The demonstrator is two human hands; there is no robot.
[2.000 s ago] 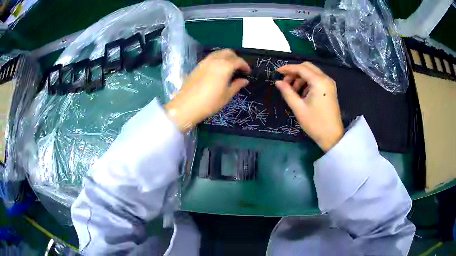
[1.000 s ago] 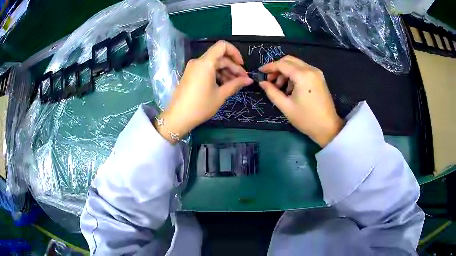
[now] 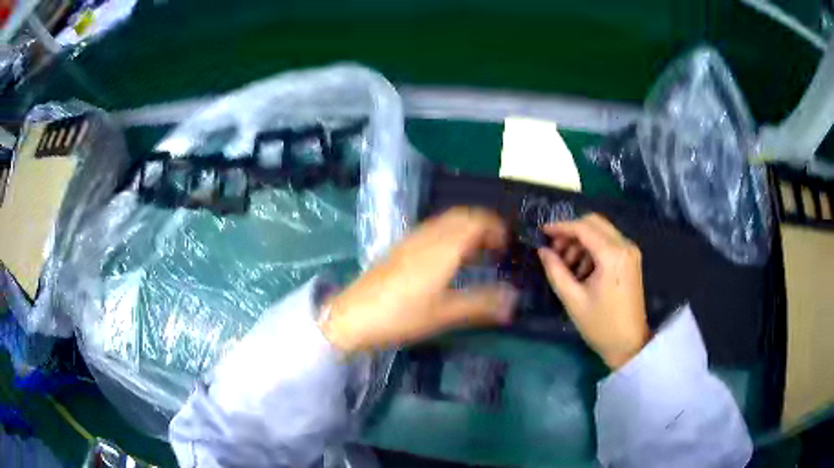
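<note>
My left hand (image 3: 425,283) is over the left part of the black mat (image 3: 722,292), blurred, with thumb and fingers spread apart. No part shows in it. My right hand (image 3: 599,283) is just to its right, fingertips pinched together on a tiny dark piece (image 3: 544,241) that is too blurred to make out. Thin silvery pins (image 3: 547,212) lie on the mat behind my hands. More pins are partly hidden under my left hand. Black plastic frames (image 3: 457,377) lie together on the green bench in front of the mat, nearer my body.
A clear plastic bag (image 3: 219,302) lies open at left, with a row of black frames (image 3: 206,183) along its far edge. A pale paper slip (image 3: 538,154) is behind the mat. A second clear bag (image 3: 704,155) is at back right. Cardboard (image 3: 809,311) with frames is at far right.
The view has tilted up, so the bench sits lower in the picture. My left hand has come away from my right fingertips and opened. My right hand stays pinched.
</note>
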